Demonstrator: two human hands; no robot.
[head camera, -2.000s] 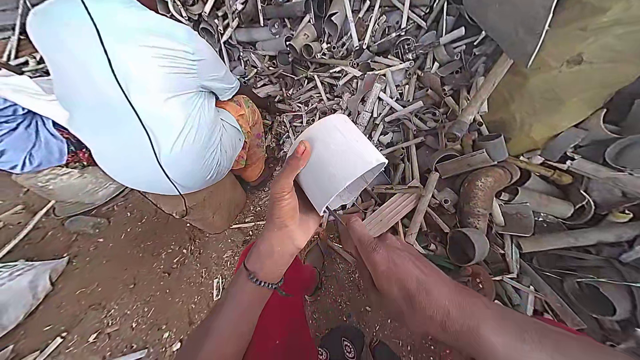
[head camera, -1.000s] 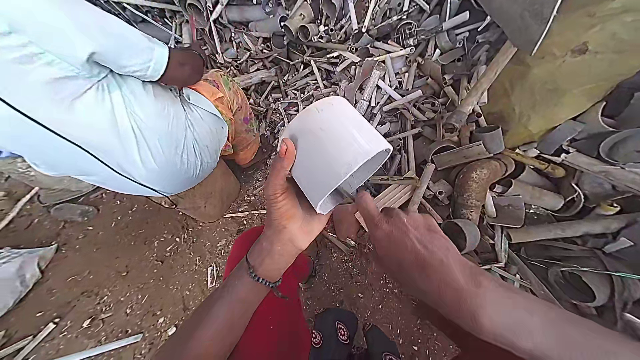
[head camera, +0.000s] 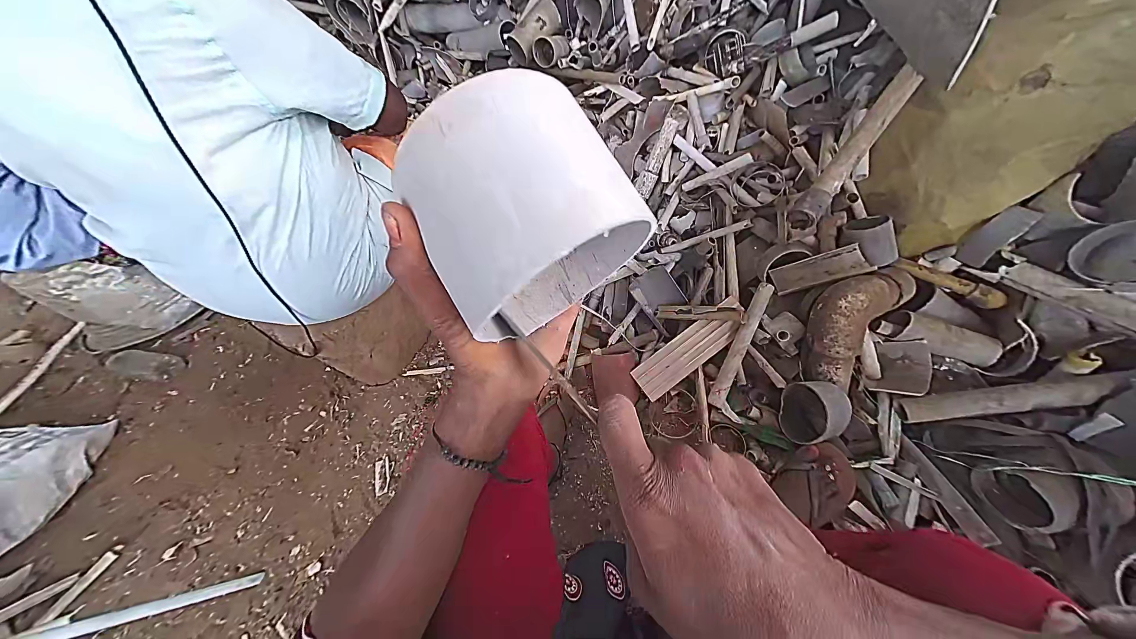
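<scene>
A short, wide piece of white plastic pipe (head camera: 519, 195) is held up at the middle of the view, its open end tilted down and right. My left hand (head camera: 470, 328) grips it from below and the left, thumb along its outer wall. The tip of a thin metal blade (head camera: 555, 373) meets the pipe's lower rim. My right hand (head camera: 701, 515) is closed around the other end of that blade, low and right of the pipe; its grip is mostly hidden by the fingers.
Scrap pipe pieces (head camera: 874, 235) and a rusty elbow (head camera: 843, 328) are heaped ahead and to the right, beside a yellowish sheet (head camera: 1012, 124). A person in a pale shirt (head camera: 266, 195) sits close on the left. Plastic strips (head camera: 151, 608) lie on the ground at lower left.
The white pipe has come up closer to the camera and been turned in my left hand. My right hand has drawn back from the rim, and more of the blade shows.
</scene>
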